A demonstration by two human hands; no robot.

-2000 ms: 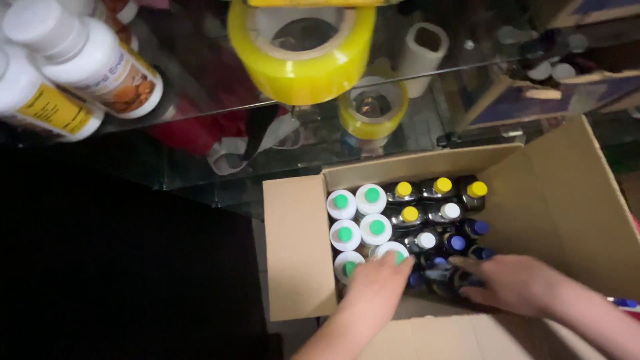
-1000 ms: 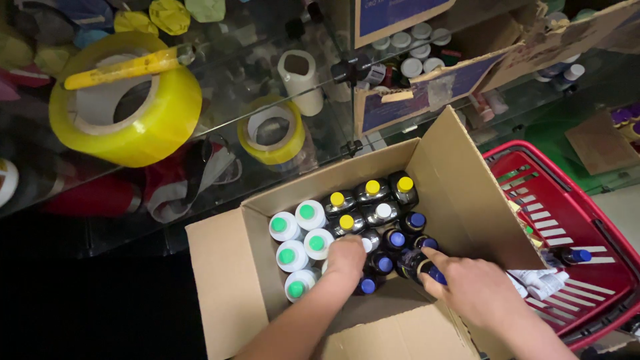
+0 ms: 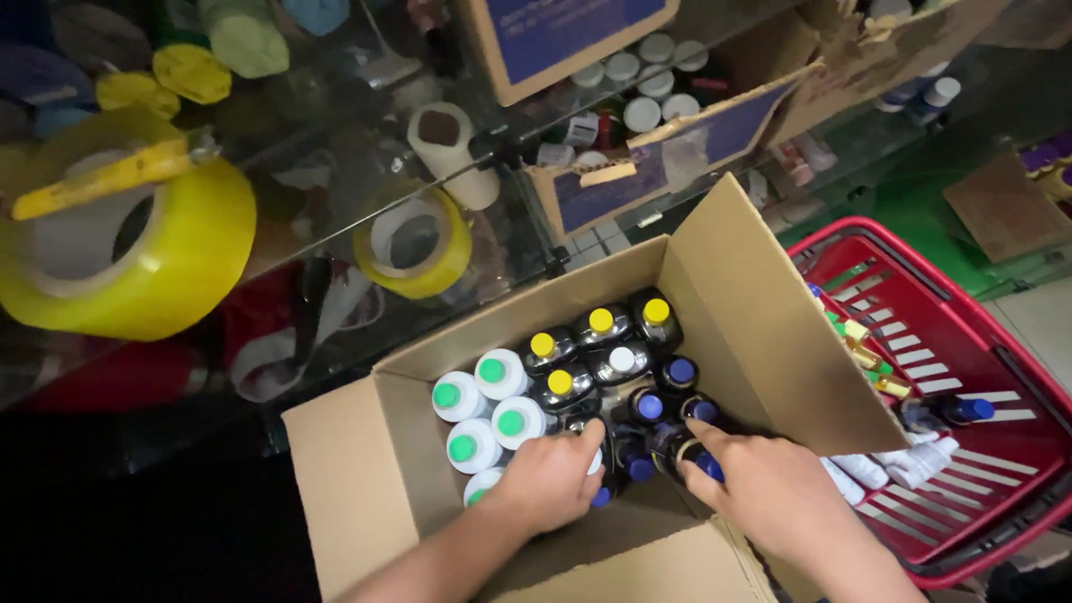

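An open cardboard box [image 3: 737, 310] holds several upright bottles: white ones with green caps [image 3: 517, 423] at its left, dark ones with yellow caps [image 3: 600, 320] at the back, and dark ones with blue caps [image 3: 649, 406] at the right. My left hand [image 3: 553, 477] is over the middle of the box, its fingers around a white-capped dark bottle, whose hold is partly hidden. My right hand [image 3: 754, 486] grips a blue-capped dark bottle [image 3: 708, 466] near the right wall, thumb and forefinger at its neck; this bottle leans.
Right of the box stands a red plastic basket [image 3: 930, 293] with small bottles in it. Behind are glass shelves with yellow tape rolls [image 3: 205, 251], a yellow cutter knife [image 3: 105, 177], a white roll [image 3: 452, 155] and torn cartons [image 3: 703, 151] of capped bottles. A box flap [image 3: 352, 486] sticks out left.
The view has swung right, bringing the red basket into sight. Both hands stay among the bottles in the box; the right one now has a blue-capped bottle tilted between its fingers.
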